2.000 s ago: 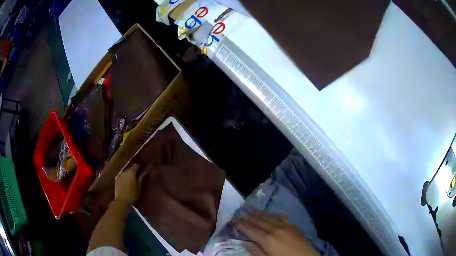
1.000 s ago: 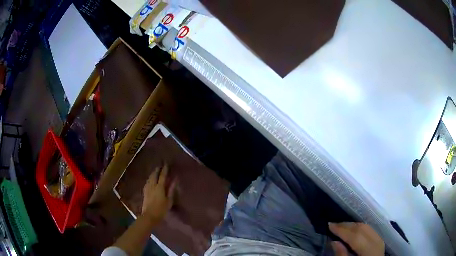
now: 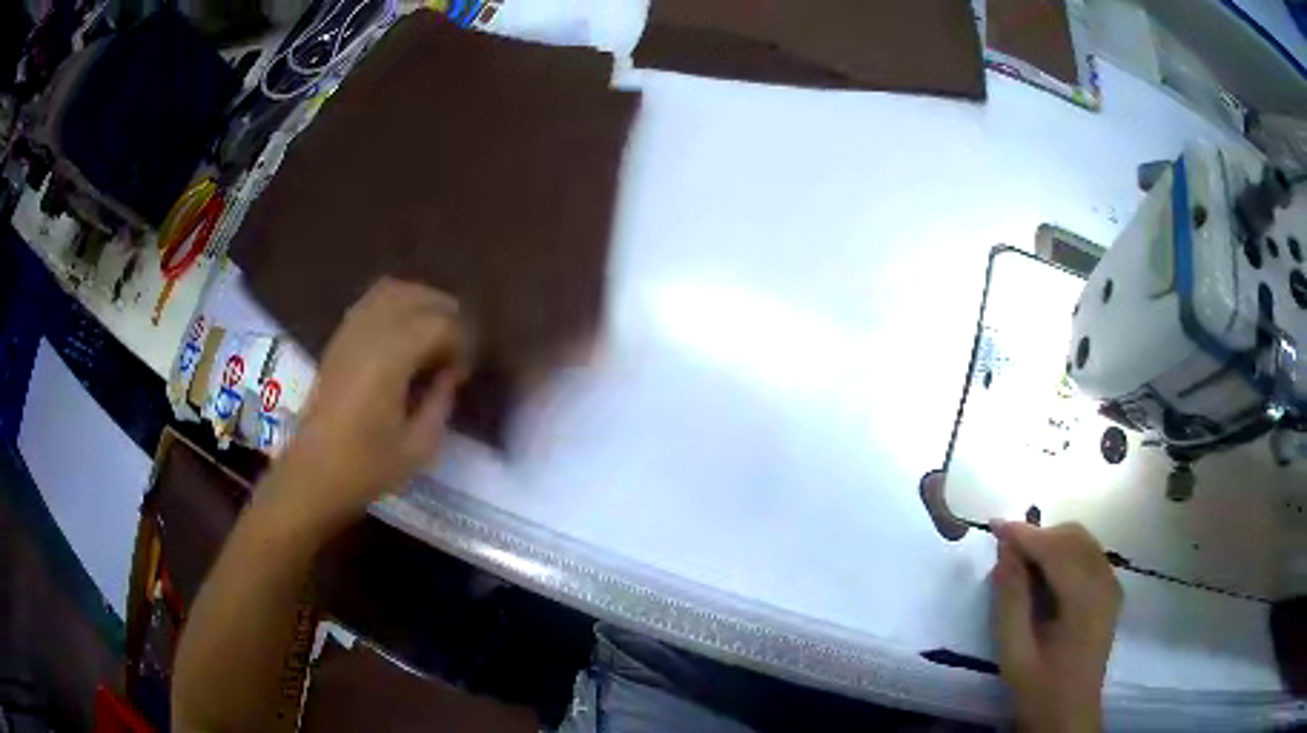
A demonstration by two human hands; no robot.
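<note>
A large dark brown fabric panel (image 3: 459, 186) lies on the white table at the left, its near corner blurred. My left hand (image 3: 387, 380) is at the panel's near edge, fingers curled on the cloth. My right hand (image 3: 1058, 594) is near the table's front edge, beside the outlined machine bed (image 3: 1003, 415). Its fingers are bent; something dark shows between them, and I cannot tell whether it is an object or shadow. The white sewing machine head (image 3: 1154, 308) with a blue stripe stands at the right.
More brown pieces (image 3: 831, 43) lie at the table's far side. Orange and red scissor-like handles (image 3: 194, 229) and cables (image 3: 323, 50) are at the far left. Printed tape (image 3: 237, 394) and a ruler strip (image 3: 545, 566) line the front edge. A cardboard box (image 3: 172, 501) stands below left.
The view has turned from the pieces below the table to the tabletop and machine. My left hand has left the lower brown stack for the table panel. My right hand has moved beside the machine bed.
</note>
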